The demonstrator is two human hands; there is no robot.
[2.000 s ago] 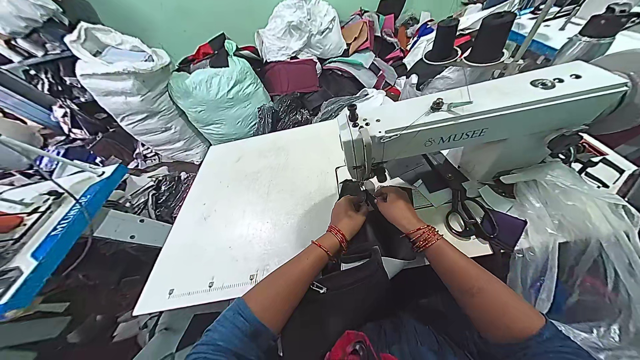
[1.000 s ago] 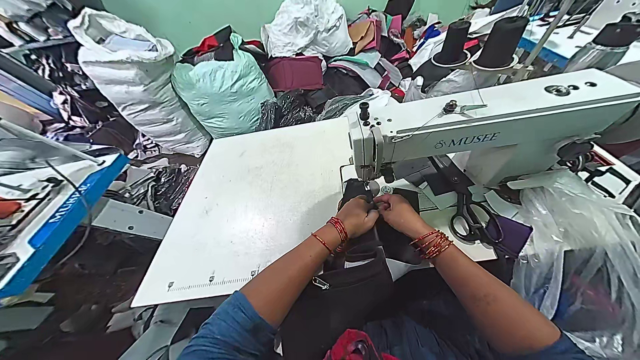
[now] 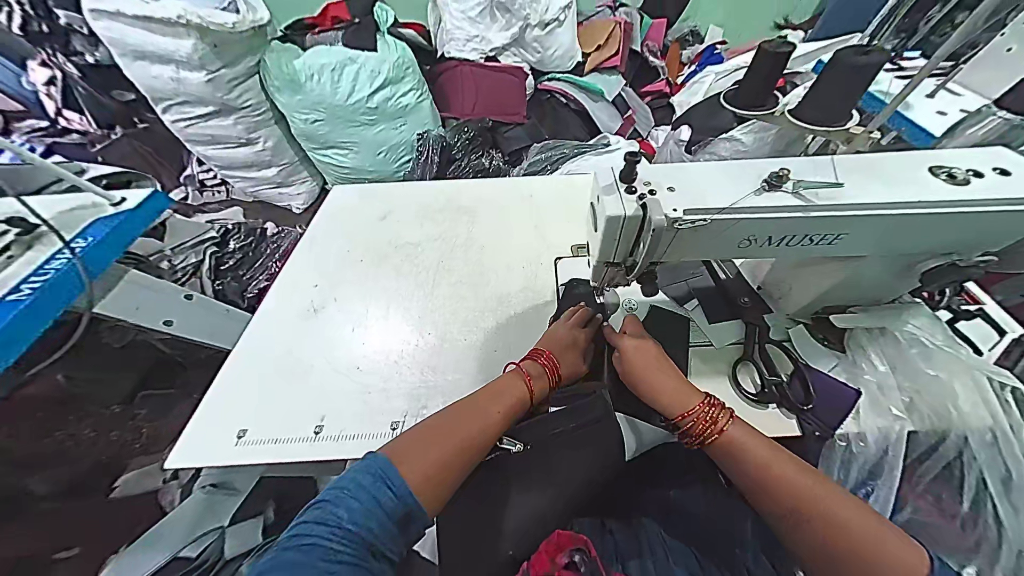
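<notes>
A white industrial sewing machine (image 3: pixel 768 232) stands over a white table. Black fabric (image 3: pixel 552 456) runs from my lap up under its needle and presser foot (image 3: pixel 602 296). My left hand (image 3: pixel 572 344) lies on this fabric just in front of the foot, fingertips pressed down on it. Close beside it, my right hand (image 3: pixel 646 364) pinches the fabric's edge between thumb and fingers, right of the needle. The fingertips of both hands nearly meet. A metal zipper pull (image 3: pixel 510 445) shows on the fabric below my left wrist. Exactly what lies under the fingertips is hidden.
Black-handled scissors (image 3: pixel 752 368) lie on the table right of my right hand, by fabric pieces. Clear plastic (image 3: pixel 912 400) drapes over the right edge. Black thread cones (image 3: pixel 840 84) stand behind the machine. Filled sacks (image 3: pixel 352 104) sit beyond the table (image 3: pixel 400 320), which bears a printed scale.
Both hands stay at the needle area on the black fabric, with only small shifts of the fingers. The scissors lie where they were.
</notes>
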